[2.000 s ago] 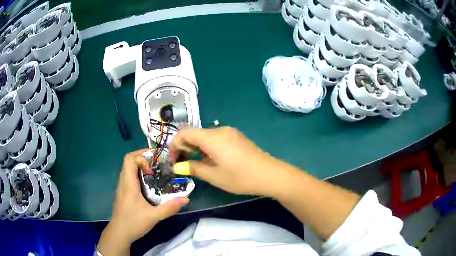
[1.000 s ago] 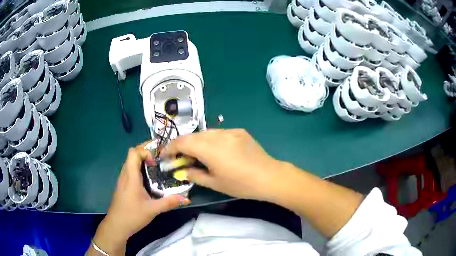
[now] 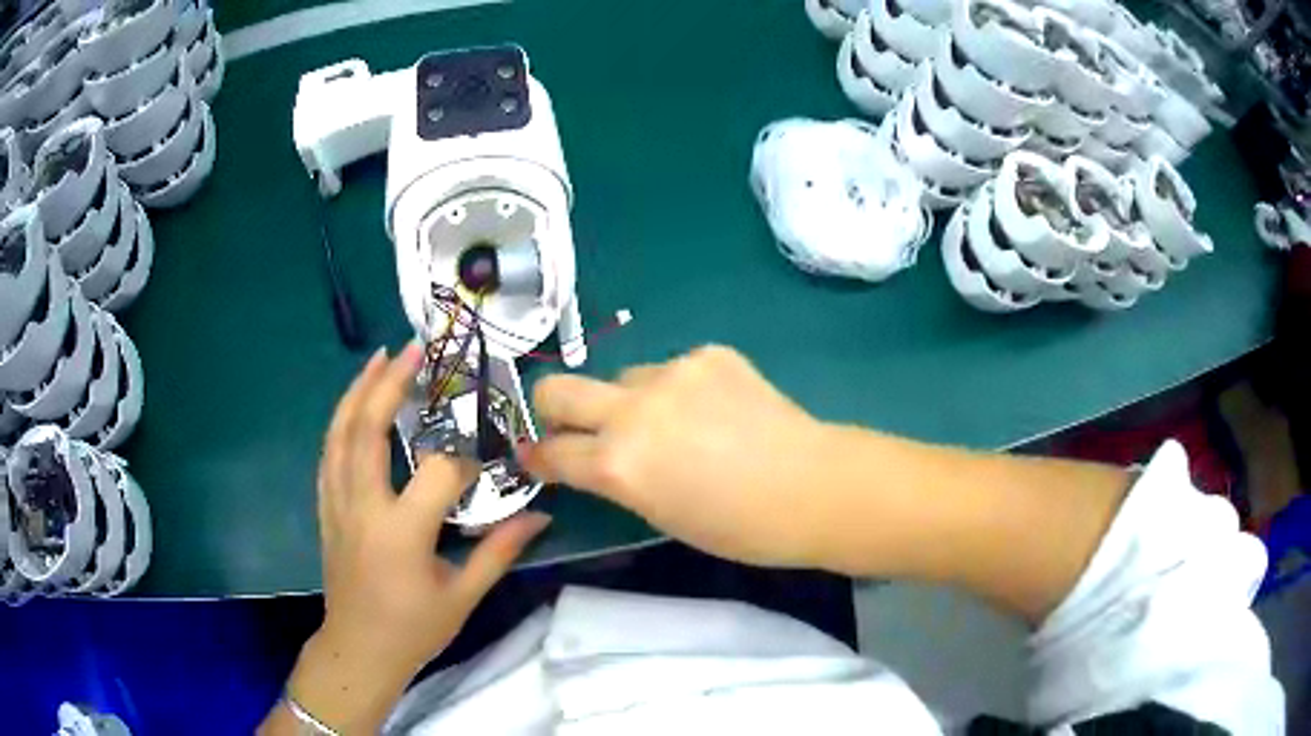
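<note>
The white camera body lies on the green bench, lens panel at the top and open cavity facing up, with a silver motor inside. Thin coloured wires run from the cavity into the white rear cover, which holds a circuit board. My left hand holds the cover by its left and lower edge, thumb below. My right hand has its fingers pinched at the cover's right edge; what lies between the fingertips is hidden. A red-black lead with a white plug lies right of the body.
A black pigtail cable lies left of the body, below its bracket arm. A pale coiled bundle sits to the right. Stacked white shells stand at the left and right. A blue surface shows lower left.
My right hand has moved back from over the cover to its right edge, and the yellow thing at its fingers no longer shows. My left fingers are more spread. An antenna and the red-black lead now show.
</note>
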